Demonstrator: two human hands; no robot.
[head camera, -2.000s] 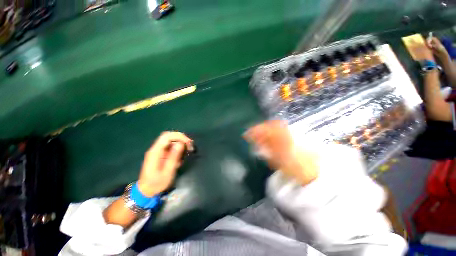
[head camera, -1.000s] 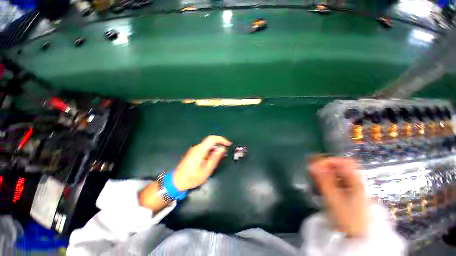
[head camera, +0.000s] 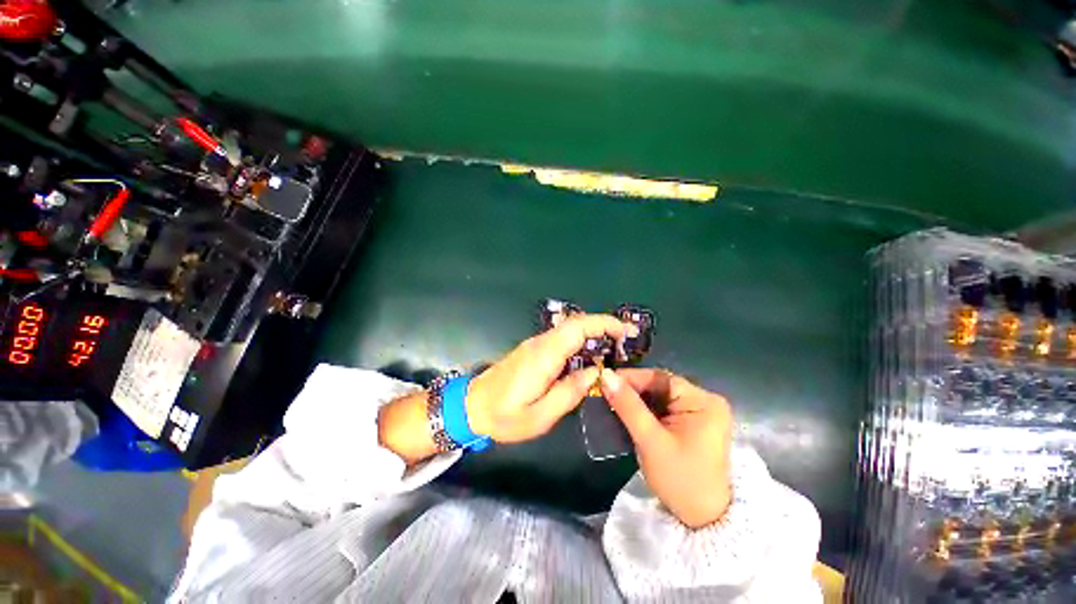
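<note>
My left hand (head camera: 537, 383), with a blue wrist strap and a metallic bracelet, holds a small black housing (head camera: 599, 347) at its fingertips. My right hand (head camera: 678, 437) pinches the orange flex cable (head camera: 598, 382) of a dark display module (head camera: 607, 432), which hangs below the fingers with a pale outline. The fingertips of both hands meet at the cable and housing. Two more black housings lie on the green bench just beyond my fingers, one at the left (head camera: 555, 313) and one at the right (head camera: 638, 332). The fingers partly hide the held parts.
A black test fixture (head camera: 336, 254) with red-handled clamps and a red digital meter (head camera: 53, 336) stands at the left. A clear blister tray (head camera: 897, 354) with parts and orange tails is at the right. A green conveyor (head camera: 566, 100) runs behind the yellow strip (head camera: 619, 184).
My right hand has come in from the tray side to meet my left hand, and a display module now shows in it. The view has shifted, showing more of the fixture.
</note>
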